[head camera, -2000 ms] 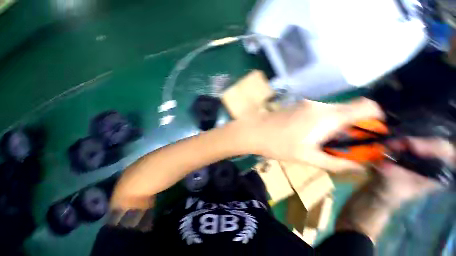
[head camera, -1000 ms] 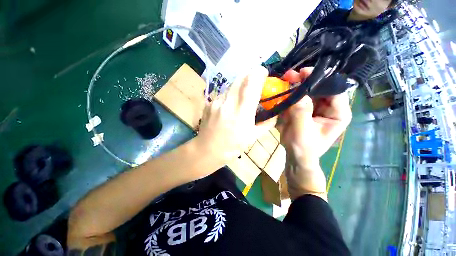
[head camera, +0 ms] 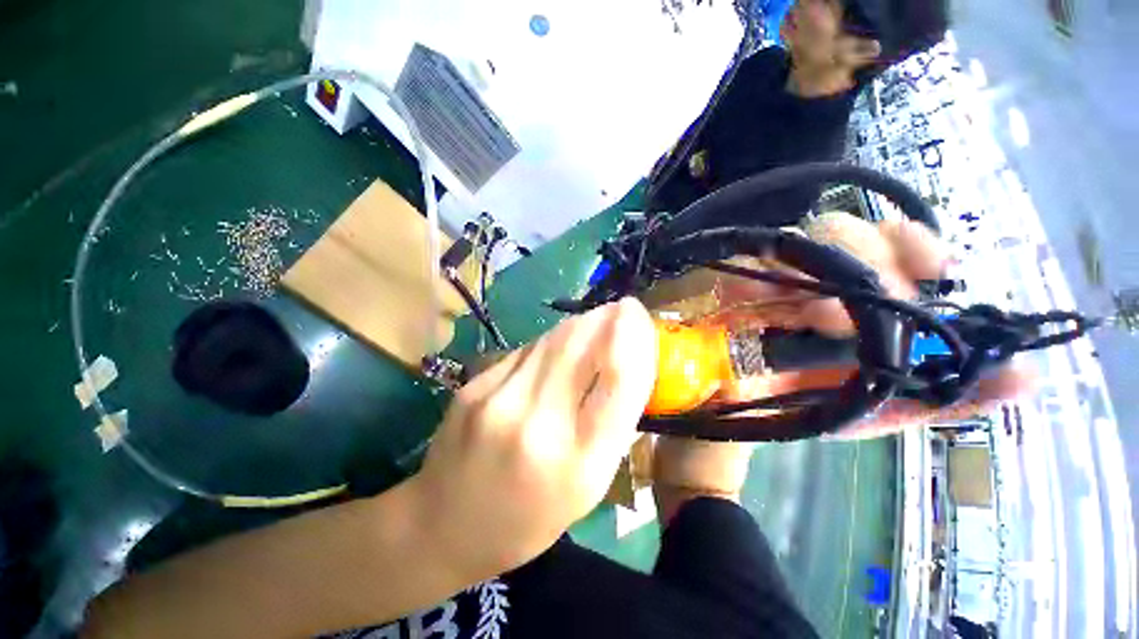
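Note:
The electric screwdriver's orange body [head camera: 690,367] is held level in front of my chest. My left hand [head camera: 550,431] is closed around its left part and hides its grip there. A metallic ringed collar [head camera: 747,355] and a black end [head camera: 799,350] show to the right of the orange body. My right hand [head camera: 893,256] is around the black end, with fingers above and below it. Cables partly hide this hand, so its hold is unclear. The black cable and hose bundle [head camera: 874,325] loops around the driver's right side. The silver screw feed head [head camera: 447,370] shows left of my left hand.
A white feeder [head camera: 587,75] stands behind the green bench mat [head camera: 162,300]. A cardboard piece [head camera: 375,268], scattered screws [head camera: 259,250], a taped pale tube ring [head camera: 90,237] and a black housing [head camera: 237,356] lie on the left. Another person [head camera: 762,125] is beyond the feeder.
The view has shifted and turned. The driver lies more level, and its collar now shows. My right hand has moved outward, with its fingers spread wider around the black end. The other person shows more fully.

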